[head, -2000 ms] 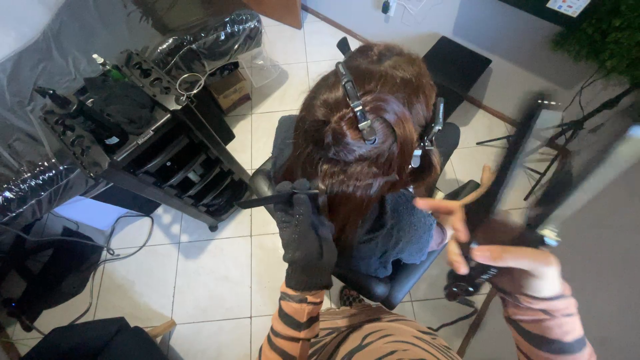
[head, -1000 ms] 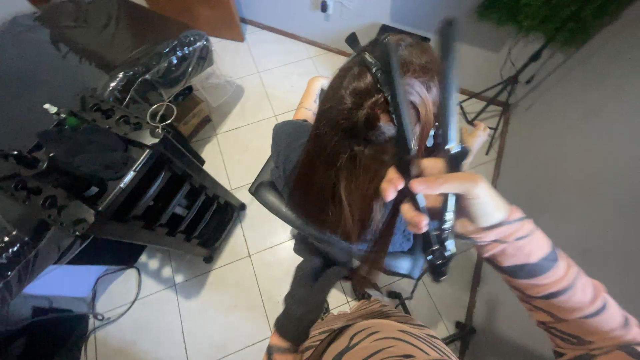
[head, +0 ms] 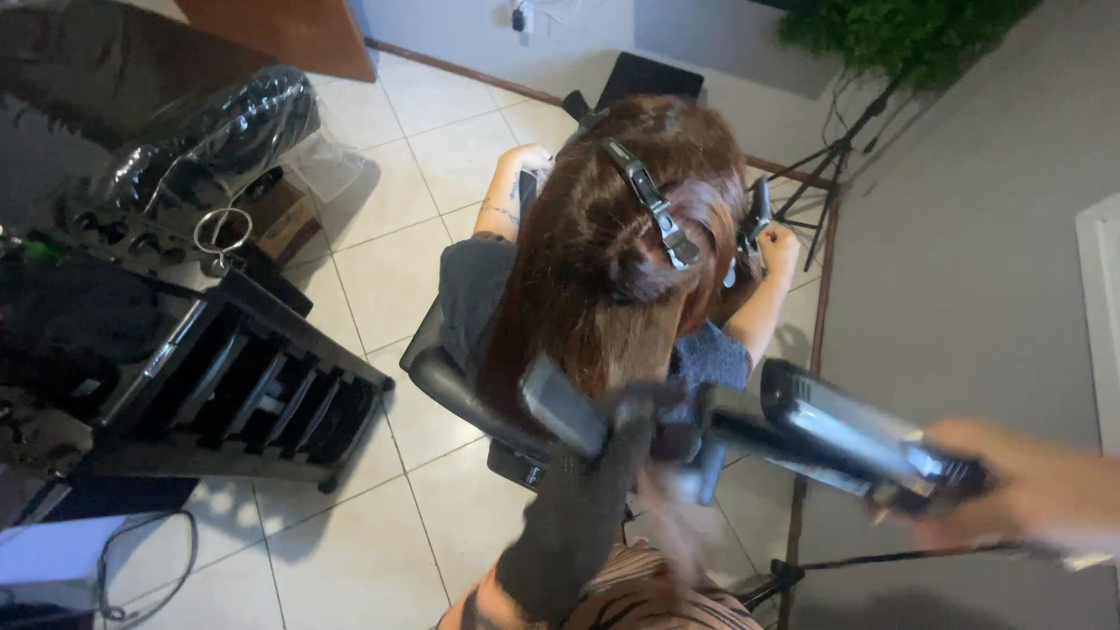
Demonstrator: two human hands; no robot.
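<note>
A seated person's long reddish-brown hair (head: 577,262) fills the middle of the view, partly pinned up with a black and silver hair clip (head: 652,203); another clip (head: 756,219) sits at the right side of the head. My left hand (head: 612,455), in a dark glove, is below the hair and holds a dark comb (head: 560,408); hair ends appear to hang below its fingers, though blur hides the exact hold. My bare right hand (head: 1006,481), blurred, grips a flat iron (head: 840,437) at the right. Its plates are apart and point towards my left hand.
A black salon trolley (head: 254,385) with shelves stands at the left, plastic-wrapped items (head: 236,131) behind it. The person sits on a black chair (head: 446,376). A tripod stand (head: 831,149) is at the back right, beside the wall. A cable (head: 149,560) lies at the lower left.
The flat iron, upright over the right side of the hair one second ago, is now lower and farther right, tilted sideways. My left hand has moved up and right from the bottom.
</note>
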